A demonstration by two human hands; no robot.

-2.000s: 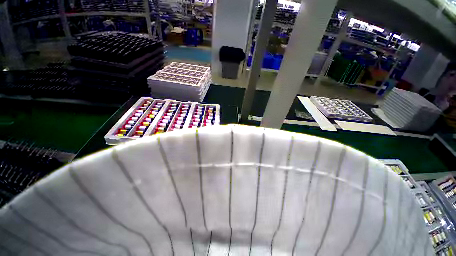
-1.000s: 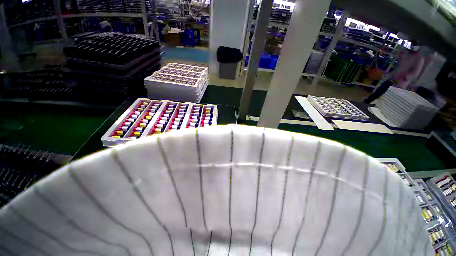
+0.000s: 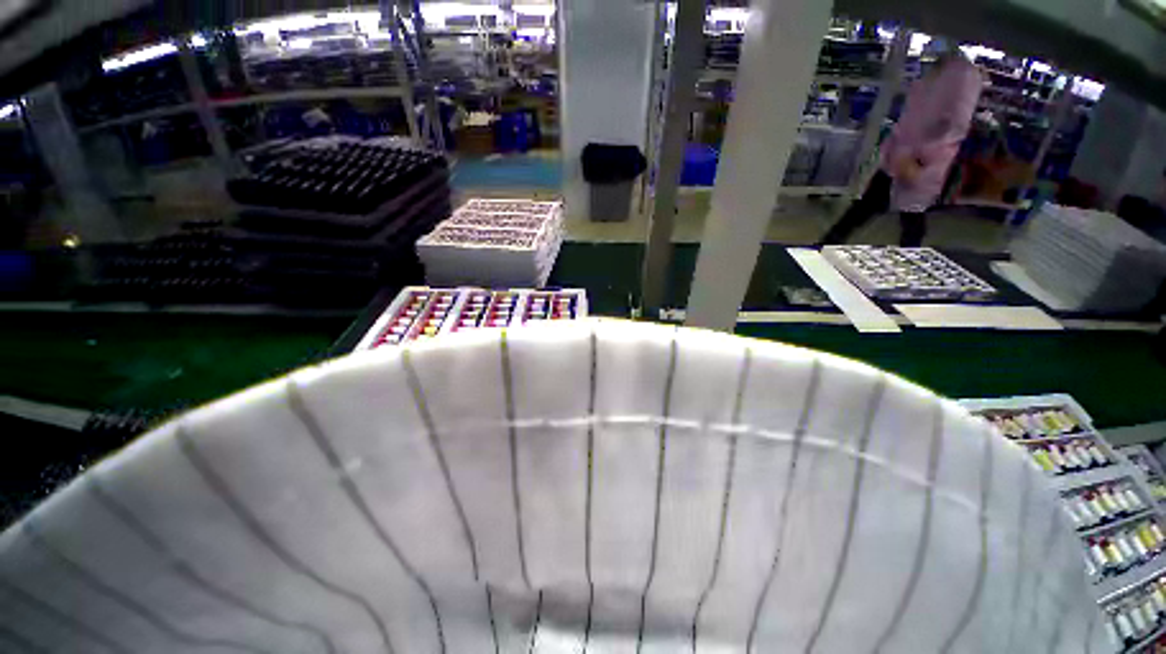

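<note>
A white tray (image 3: pixel 570 302) with rows of small tubes, red, yellow, white and dark, lies left of centre; its near part is hidden behind my striped cap brim (image 3: pixel 575 434). More white trays (image 3: pixel 1107 491) with rows of tubes in white, yellow and red lie at the lower right, partly cut off by the brim and the picture's edge. A stack of filled white trays (image 3: pixel 486 265) stands behind the left tray. Neither of my hands is in view; the brim covers the lower middle of the picture.
A tall black tray stack (image 3: pixel 339 192) stands at the left. Across the green belt (image 3: pixel 895 358) lie a flat pale tray (image 3: pixel 908 272), white strips (image 3: pixel 978 317) and stacked white trays (image 3: pixel 1087 259). A pale post (image 3: pixel 742 166) rises in the middle. A person (image 3: pixel 931 128) in pink is behind.
The view has tilted up and turned, so less of the left tray and more of the lower-right trays show. The person in pink has moved left behind the belt.
</note>
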